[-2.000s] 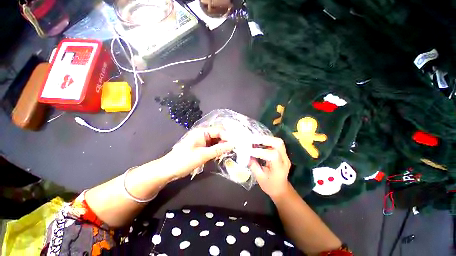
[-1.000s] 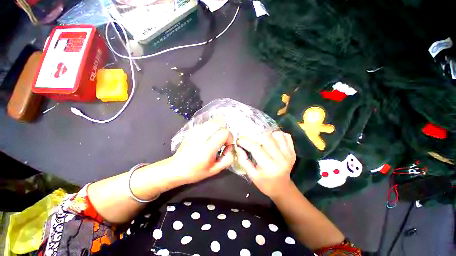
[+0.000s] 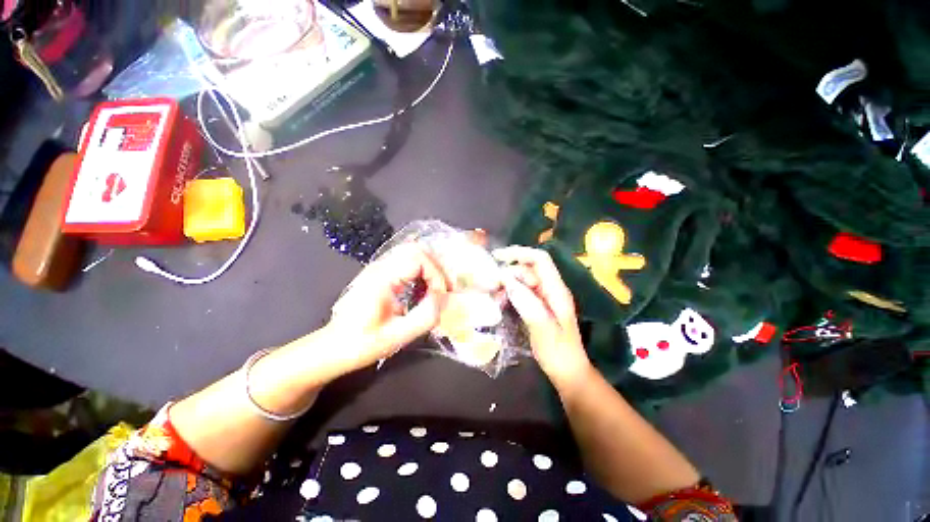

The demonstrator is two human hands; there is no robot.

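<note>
A clear, crumpled plastic bag (image 3: 492, 352) lies in front of the apron, between and under my hands. Pale cream pieces (image 3: 469, 314) show in it. My left hand (image 3: 393, 301) is over the bag's left side, thumb and fingers bent around a small dark gap; whether it holds something is unclear. My right hand (image 3: 538, 306) is at the bag's right side, with thumb and index fingertips together at its upper edge; a small pale bit seems to be between them, too blurred to name. A loose pile of tiny black beads (image 3: 352, 219) lies left of the bag.
Dark green plush (image 3: 612, 122) covers the right side, with a gingerbread figure (image 3: 609, 261) and a snowman patch (image 3: 670, 345). At left are a red box (image 3: 173, 189), a yellow block (image 3: 214, 210), a brown case (image 3: 49, 224) and a white cable (image 3: 255, 209).
My hands, close together at the bag's middle one second ago, are now further apart, and the pale pieces between them show. The whole view has shifted a little.
</note>
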